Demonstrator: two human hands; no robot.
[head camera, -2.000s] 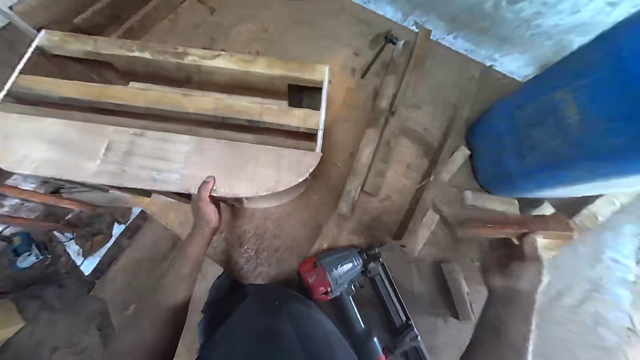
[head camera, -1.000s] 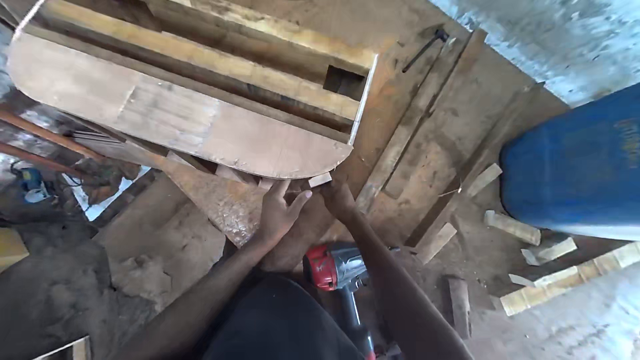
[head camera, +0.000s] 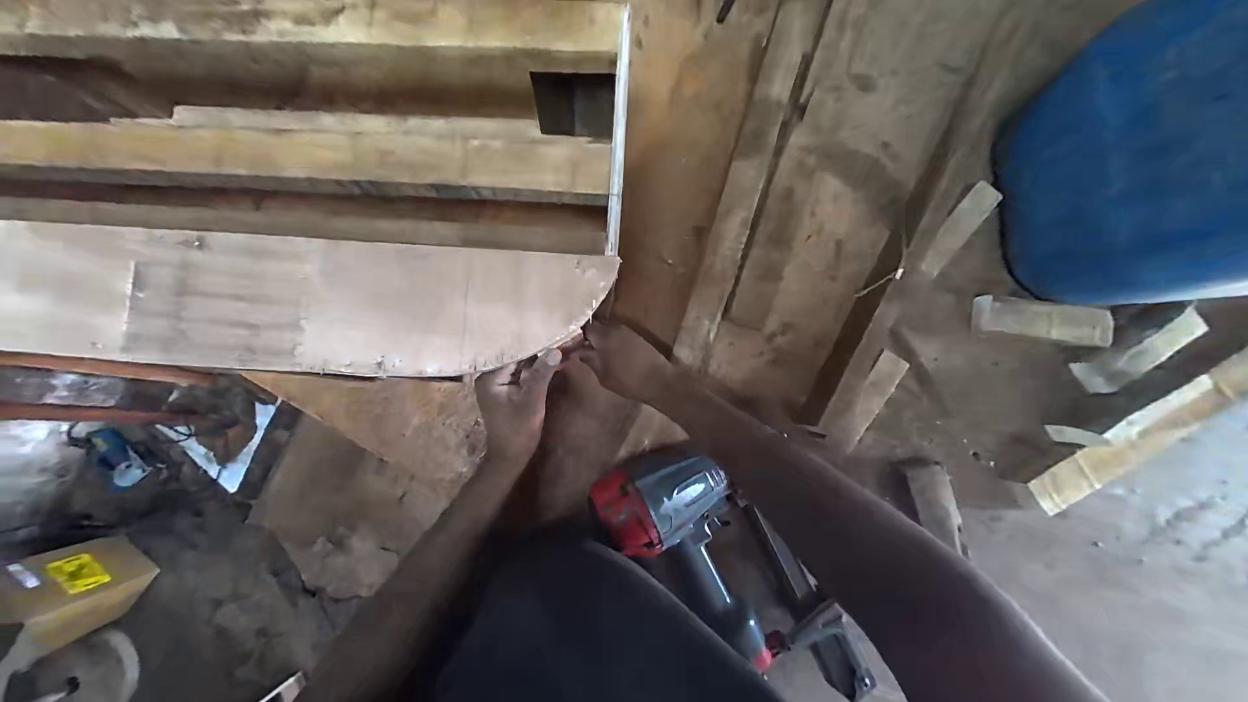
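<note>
A wooden frame with a thin plywood panel (head camera: 390, 302) along its near side, rounded at the right corner, fills the upper left. My left hand (head camera: 515, 400) is at the curved edge, its thumb and fingers on a small piece tucked against the rim. Beside it, my right hand (head camera: 619, 361) has its fingertips at the same spot, just under the corner. The piece between the hands is mostly hidden; it looks like a small wood block. A red and grey pneumatic nail gun (head camera: 673, 507) lies by my knee, below my right forearm.
A blue plastic barrel (head camera: 1121, 166) stands at the upper right. Wood offcuts (head camera: 1043, 320) lie near it, and long boards (head camera: 746, 195) run beside the frame. At the lower left are a cardboard box (head camera: 88, 585) and a blue power tool (head camera: 119, 456).
My right hand has come from the wood pieces at the right to the panel's curved corner, beside my left hand. A small light block seen there one second ago is now mostly hidden.
</note>
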